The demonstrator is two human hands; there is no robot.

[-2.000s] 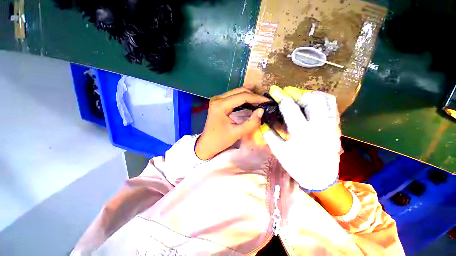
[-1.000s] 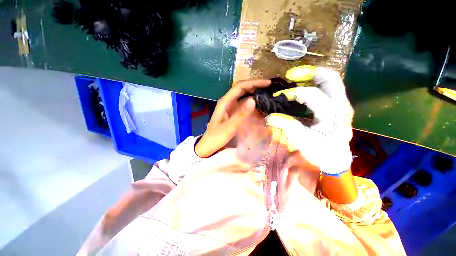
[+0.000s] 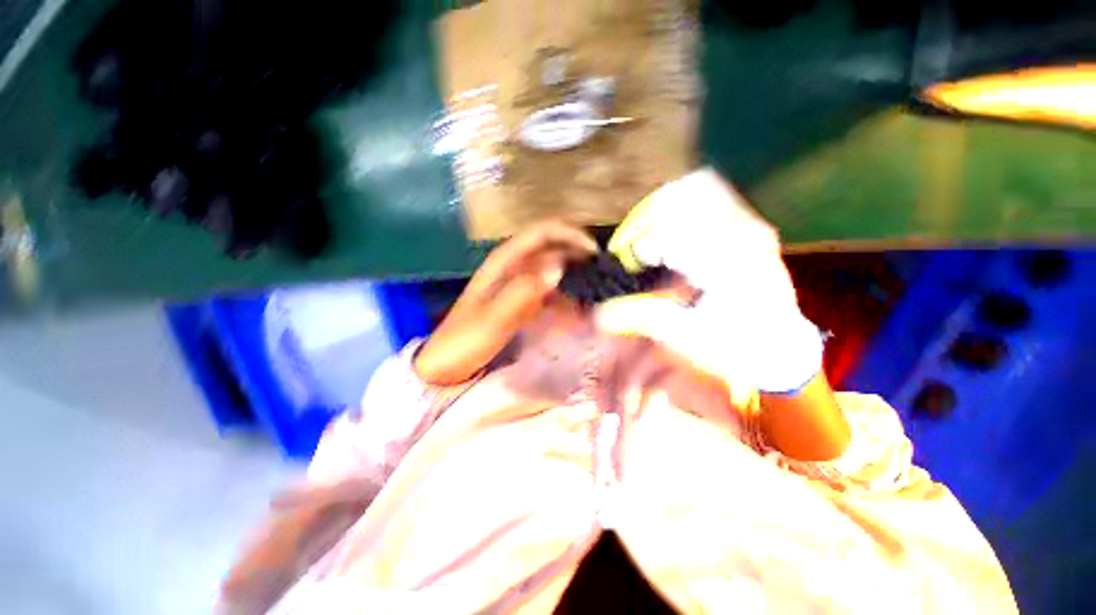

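The picture is blurred. A black spiky piece is held between my two hands, above my pink-coated lap near the bench edge. My left hand, bare, grips its left side with fingers and thumb. My right hand, in a white knit glove with yellow fingertips, closes on its right side. The fingers hide part of the piece. The cardboard pad lies on the bench just beyond my hands. A small whitish glue dish with a thin pale stick across it rests on the pad.
A large black heap of parts lies on the green bench at the left. Blue bins are below the bench edge at the left. A blue crate with spaced black parts is at the lower right, beside something red. A bright yellow object lies at the upper right.
The view has shifted and turned, so the pad and dish appear further left. My gloved fingers, spread around the piece a second ago, have closed in on it. The piece stays between both hands.
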